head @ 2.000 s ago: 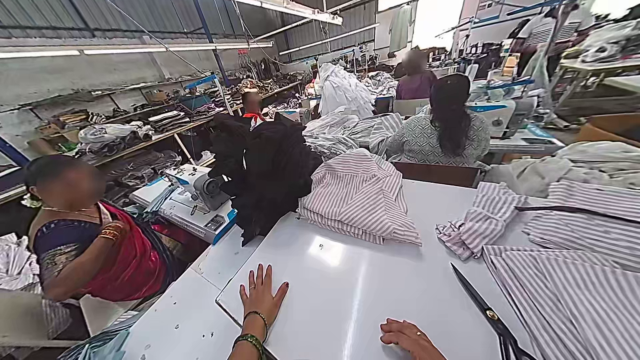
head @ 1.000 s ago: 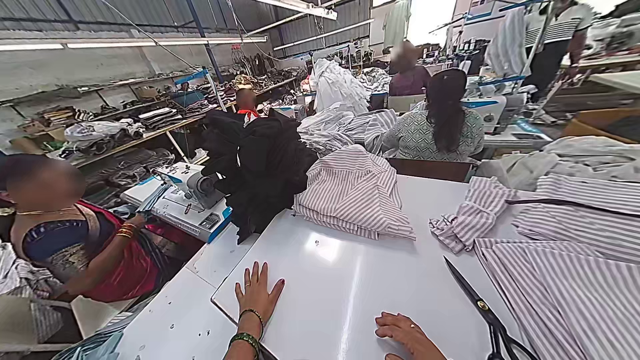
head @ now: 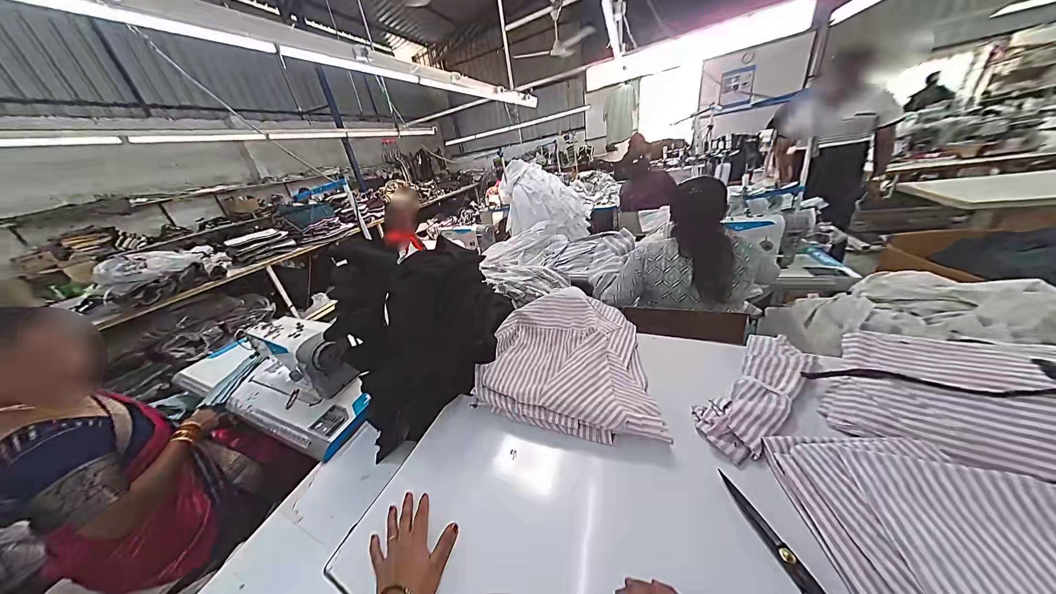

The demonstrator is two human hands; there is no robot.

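Note:
My left hand [head: 409, 548] lies palm down with fingers spread on the white tabletop [head: 528, 511], near its left edge, holding nothing. Only a small part of my right hand [head: 648, 586] shows at the bottom edge of the view; its fingers are mostly cut off. To its right lies a pair of black-handled fabric shears [head: 767, 532], blades pointing away. A folded stack of striped fabric [head: 569, 363] sits at the table's far side. On the right are a tied striped bundle [head: 755, 400] and larger striped fabric pieces [head: 924, 511].
A heap of black fabric [head: 421, 330] stands beyond the table's left corner. At left, a seated person [head: 107, 495] works at a sewing machine [head: 305, 379]. Another person [head: 693, 247] sits ahead, past the table. A cardboard box [head: 916, 252] and pale cloth [head: 940, 309] are at right.
The view has tilted up, so my right hand shows less. My left hand stays flat on the table. The seated person at left has an arm extended toward the sewing machine.

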